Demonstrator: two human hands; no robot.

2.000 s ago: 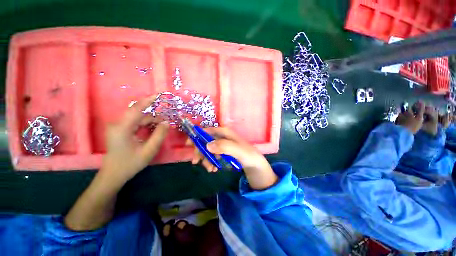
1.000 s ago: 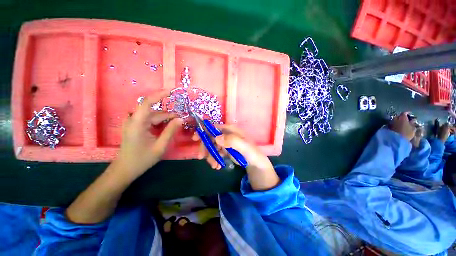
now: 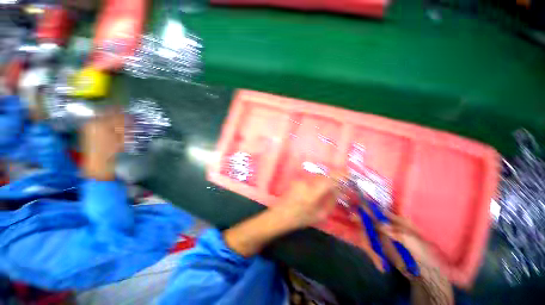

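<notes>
The view is blurred. A long salmon-red tray (image 3: 454, 143) with four compartments in a row lies on the bench. My right hand (image 3: 418, 253) holds blue-handled nippers (image 3: 373, 229) over the third compartment. Their jaws point up and left, close to my left fingertips. My left hand (image 3: 308, 199) is pinched at a small silver frame (image 3: 342, 189), whose shape is smeared by blur. Small shiny parts (image 3: 373, 184) lie heaped in the third compartment, with a few in the second. A silver clump (image 3: 240, 166) sits in the far-left compartment.
Tangled silver loops (image 3: 526, 205) lie right of the tray. At left, another person's hand (image 3: 103, 140) and blue sleeves are beside silver piles (image 3: 146, 125), a yellow object (image 3: 91, 83) and a red tray (image 3: 122, 27). Another red tray edge (image 3: 334, 5) shows at the top.
The view has swung left, so the tray appears further right and tilted. The person and piles at left have come into view. Both hands remain together over the tray.
</notes>
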